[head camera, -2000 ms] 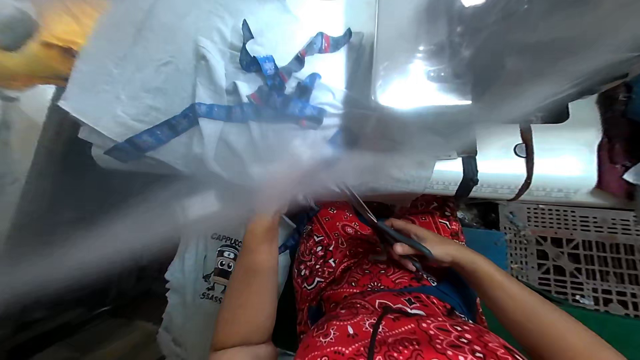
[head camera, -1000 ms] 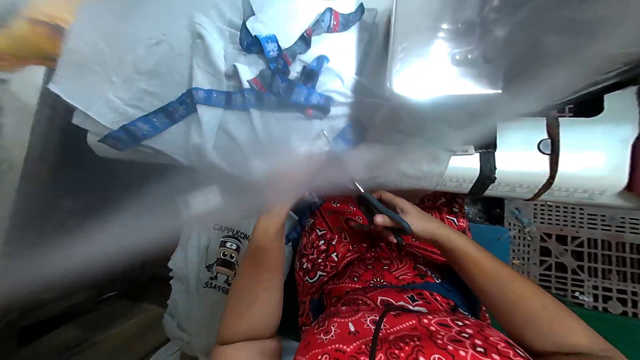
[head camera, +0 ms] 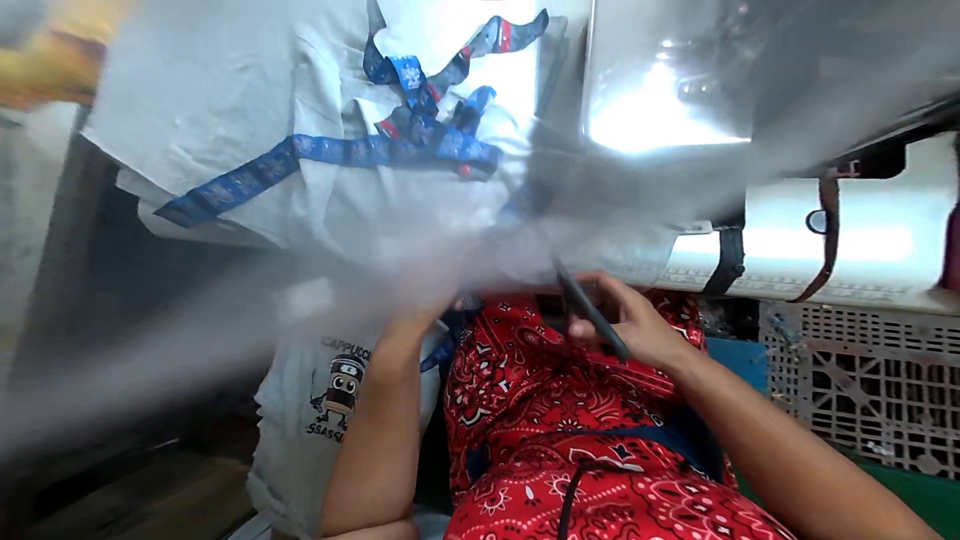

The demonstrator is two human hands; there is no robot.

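My right hand grips a dark-handled cutting tool, probably scissors; its tip points up and left. A blurred pale streak crosses the view and veils my left hand, which lies left of the tool near the blue printed strip. Whether those fingers hold anything cannot be made out. The blue printed strip lies in a tangle over white fabric, and part of it hangs down beside my left forearm. White fabric with a printed cup figure hangs to the left of that forearm.
A grey plastic crate stands at the lower right. Above it are a white surface, a dark strap and a brown strap. A shiny clear sheet lies at the upper right. Something yellow is at the upper left.
The tool in my right hand has swung; its handle now looks like a single narrow bar, where one second ago its loops were spread. The blue strip's tangle stays much the same.
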